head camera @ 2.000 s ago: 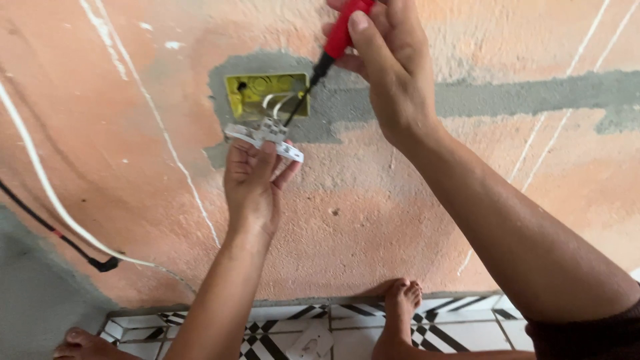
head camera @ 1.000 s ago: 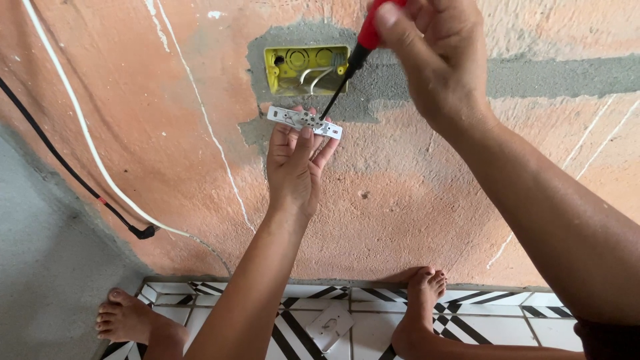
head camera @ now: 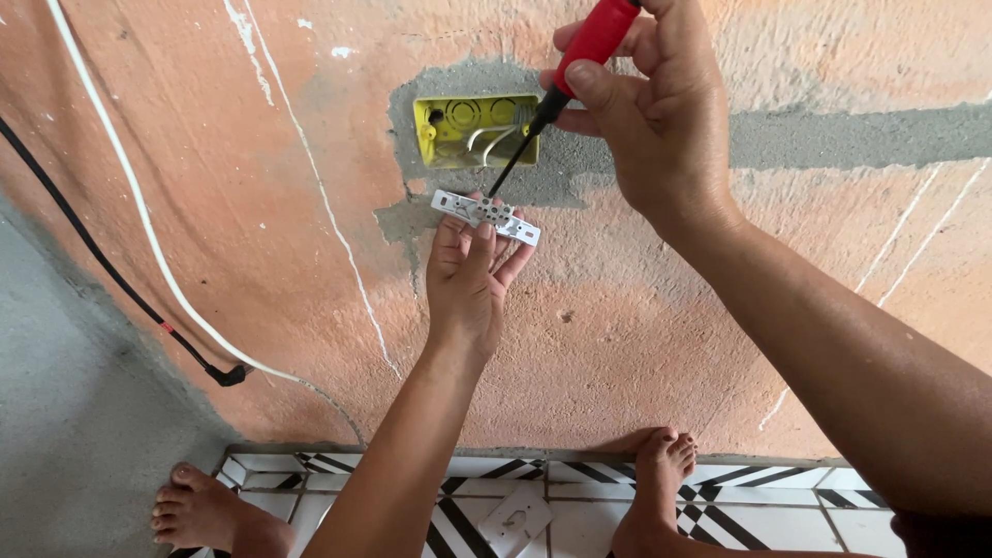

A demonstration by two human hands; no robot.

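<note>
My left hand (head camera: 469, 283) holds a white plastic outlet module on its mounting strap (head camera: 521, 229), its screw terminals facing up, just below the yellow wall box (head camera: 477, 152). My right hand (head camera: 666, 116) grips the red handle of a screwdriver (head camera: 597, 43). The black shaft slants down to the left, and its tip is at the terminals; whether it sits in a screw head cannot be told. Two white wires (head camera: 494, 139) stick out inside the box.
Grey mortar (head camera: 821, 141) surrounds the box and runs right along the orange wall. A white cable (head camera: 147, 217) and a black cable (head camera: 93, 246) hang at left. A white cover plate (head camera: 515, 521) lies on the patterned tile floor between two bare feet.
Two seconds ago the module was held right at the box's lower edge; now it is a little below it. The screwdriver stays in my right hand, tip at the module.
</note>
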